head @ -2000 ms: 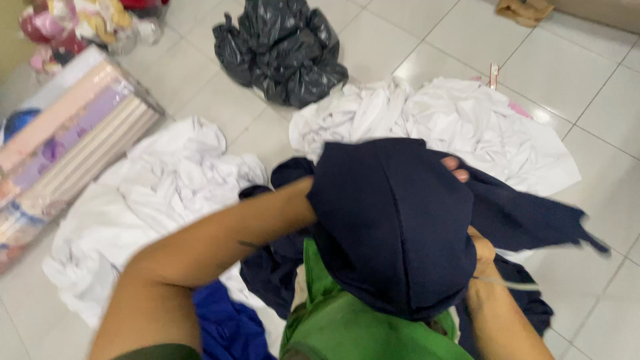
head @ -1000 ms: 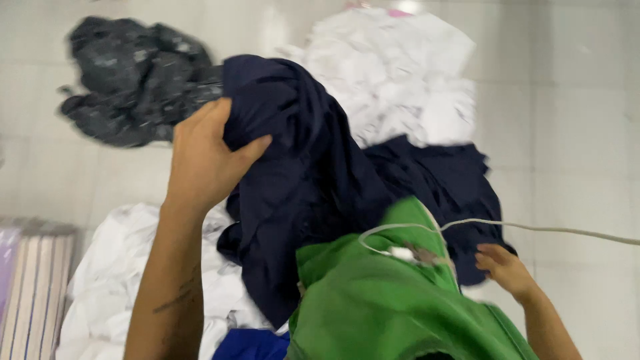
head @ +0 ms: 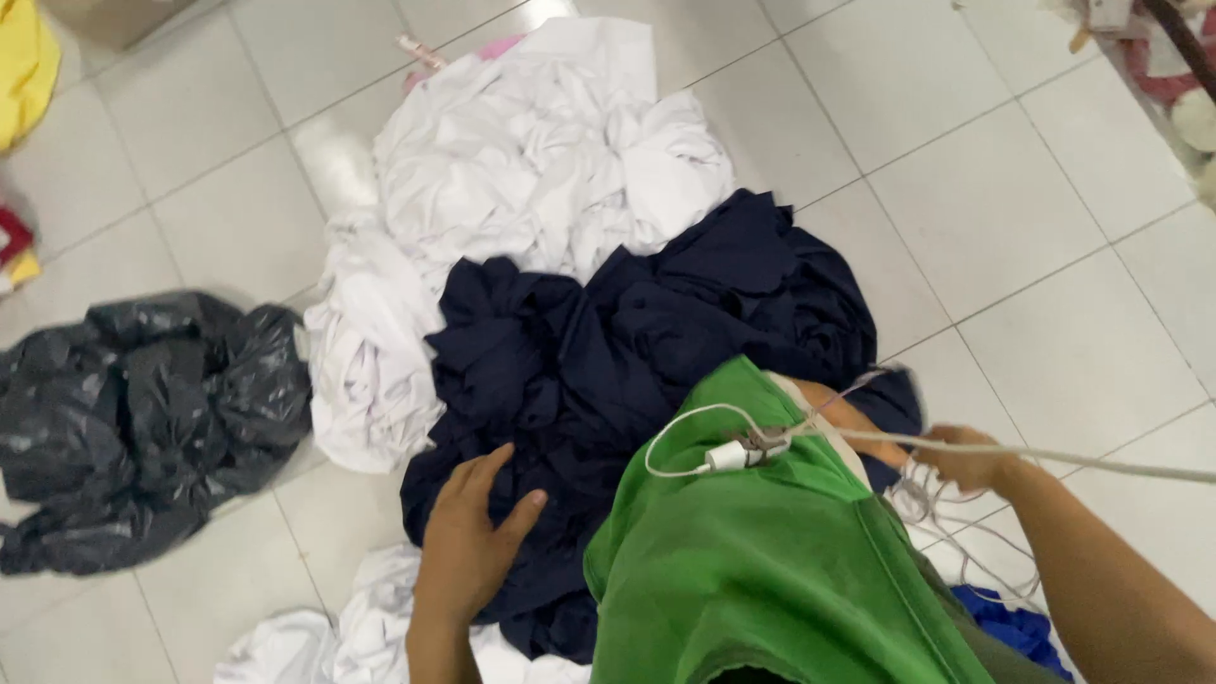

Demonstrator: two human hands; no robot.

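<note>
A heap of navy blue cloth (head: 646, 332) lies crumpled across the middle of the floor. Over its lower left part is my left hand (head: 475, 532), palm down with thumb and fingers apart and nothing held. My right hand (head: 959, 456) is at the right, beside the heap's right end and a tangle of thin strings or thread (head: 950, 522); whether its fingers grip anything is unclear. My green garment (head: 741, 532) covers the lower middle, with a pale cable and a white connector (head: 728, 456) on it. White cloth (head: 532, 142) is bunched behind the navy heap.
A black plastic bag (head: 152, 418) lies on the tiled floor at the left. More white cloth (head: 370, 617) is at the bottom left, and blue cloth (head: 1016, 627) at the lower right. Yellow material (head: 24, 71) shows at the top left corner; mixed items (head: 1164, 57) are at the top right.
The navy cloth that was raised between my hands now lies on the heap. My left hand has let go of it and come down. The view has turned.
</note>
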